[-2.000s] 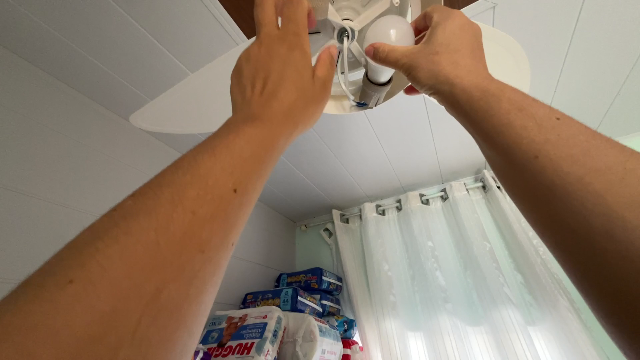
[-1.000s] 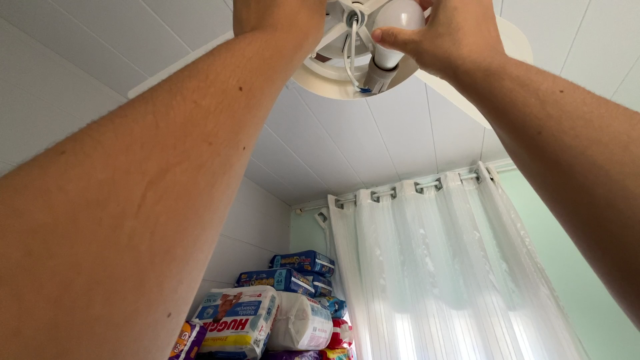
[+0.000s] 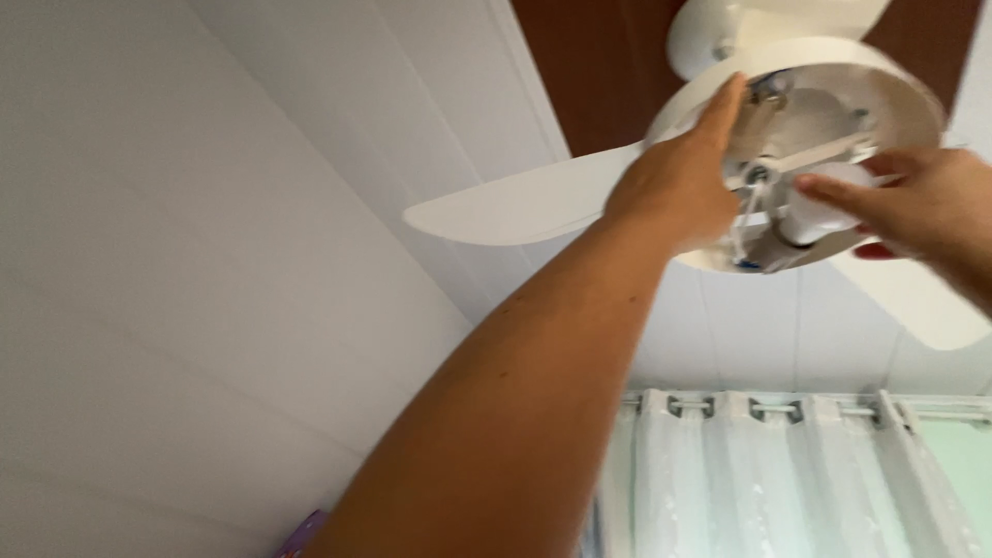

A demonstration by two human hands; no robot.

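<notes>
A white light bulb sits tilted at a lamp socket inside the round white housing of a ceiling fan. The thumb and fingers of my right hand grip the bulb from the right. My left hand is at the left rim of the housing, its index finger extended upward along it; the other fingers are mostly hidden. Beside the bulb, white wires hang near the housing's centre. A second socket, blurred, appears at the top of the housing.
One white fan blade reaches left and another reaches lower right. A brown panel lies above the fan, amid white ceiling boards. White curtains hang from a rod at lower right. A purple package shows at the bottom.
The view has swung left and up. My left hand, partly out of frame one second ago, now shows at the housing's left rim. My right hand still holds the bulb.
</notes>
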